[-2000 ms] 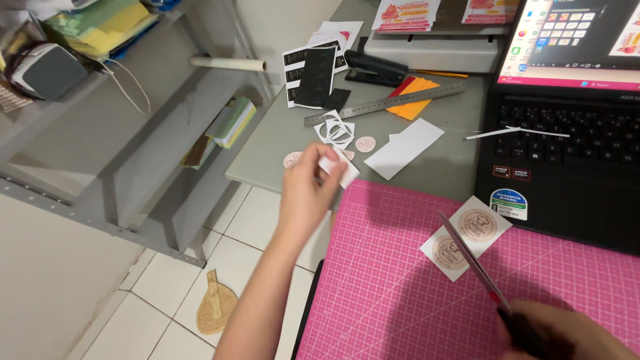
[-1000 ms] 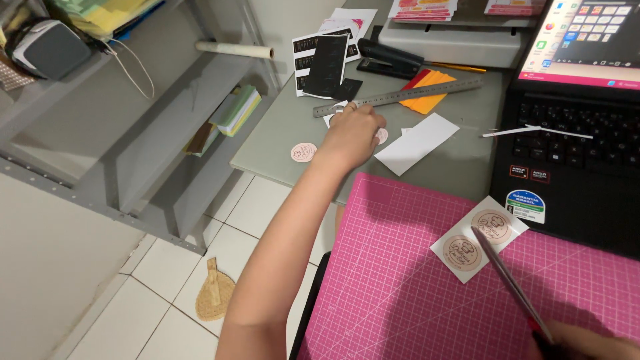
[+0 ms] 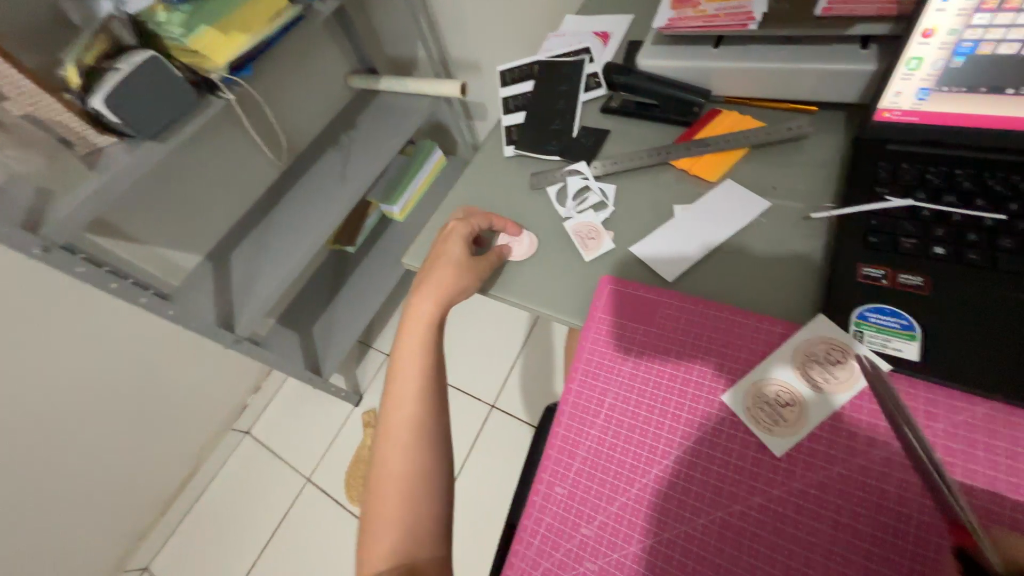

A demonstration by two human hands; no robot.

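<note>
My left hand point(image 3: 468, 252) has its thumb and forefinger on the edge of a round pink paper sticker point(image 3: 520, 245) near the desk's left corner. At the lower right edge, my right hand point(image 3: 996, 552), mostly out of view, holds scissors point(image 3: 920, 456) by red and black handles. Their blade tips reach the corner of a white paper piece with two printed circles point(image 3: 774, 406), lying on the pink cutting mat point(image 3: 640, 448). A square piece with one printed circle point(image 3: 589, 237) lies beside white cut-out scraps point(image 3: 584, 196) on the desk.
On the desk are a steel ruler point(image 3: 664, 154), a black stapler point(image 3: 652, 92), orange paper pieces point(image 3: 720, 152), a blank white strip point(image 3: 700, 230) and black printed sheets point(image 3: 552, 104). An open laptop point(image 3: 952, 264) stands at right. Grey metal shelving point(image 3: 280, 240) is at left.
My left hand has moved left from the scraps to the round sticker at the desk's corner. The square single-circle piece now lies by the scraps. The scissors stay over the two-circle piece.
</note>
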